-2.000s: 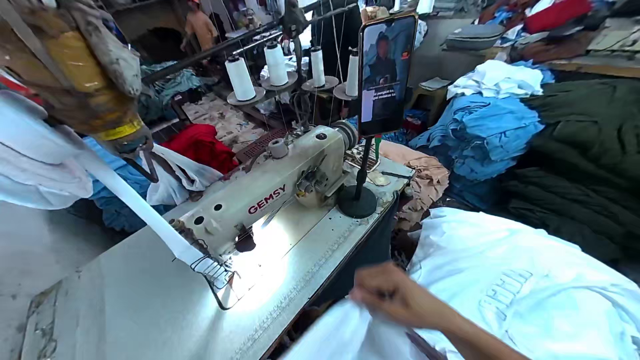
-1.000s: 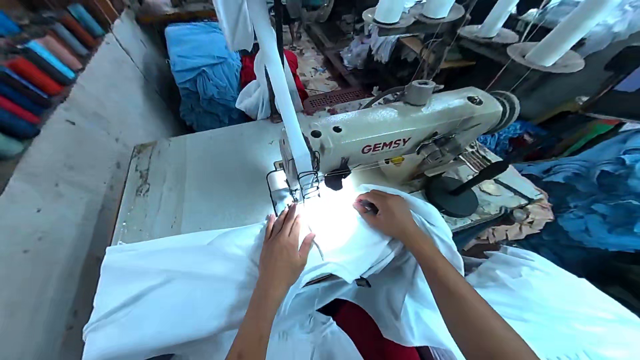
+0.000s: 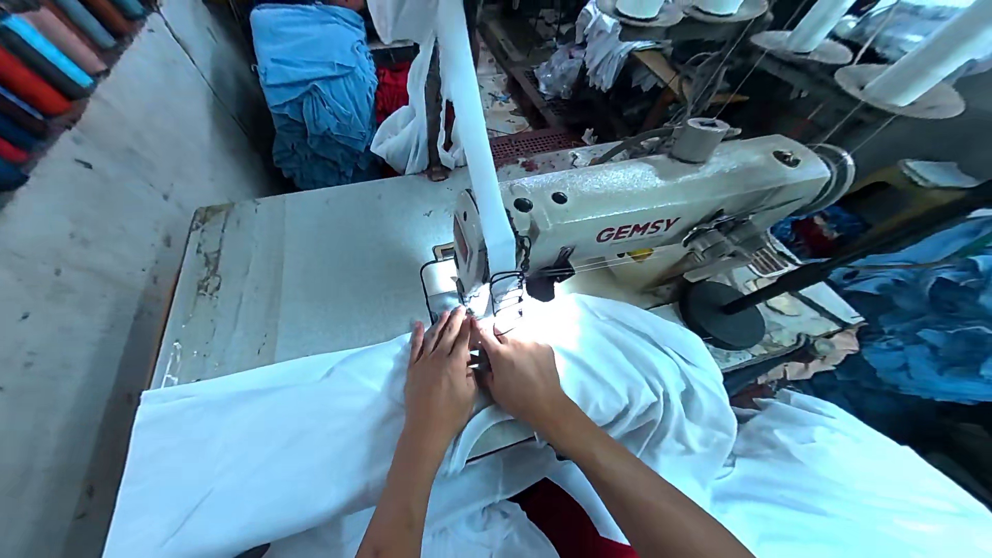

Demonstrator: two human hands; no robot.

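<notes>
A white sewing machine (image 3: 643, 201) stands on its table, its lamp lighting the needle area. White fabric (image 3: 294, 442) lies across the table's front and under both hands. My left hand (image 3: 443, 368) rests on it, fingers pointing at the presser foot, nearly flat. Close beside it, my right hand (image 3: 523, 376) pinches the fabric edge just in front of the needle area; its fingertips are partly lost in glare. A white fabric strip (image 3: 477, 139) hangs down into a wire guide (image 3: 508, 298) at the machine's head.
Thread cones (image 3: 922, 62) stand behind the machine. A black round stand base (image 3: 721, 314) sits at the table's right. Blue cloth (image 3: 314, 93) is piled beyond the table, more (image 3: 922, 310) at right. A pale wall (image 3: 101, 232) runs along the left.
Both hands, now side by side at the needle area, were farther apart one second ago. Two seconds ago one hand was over the white fabric at the right. The view has swung since then.
</notes>
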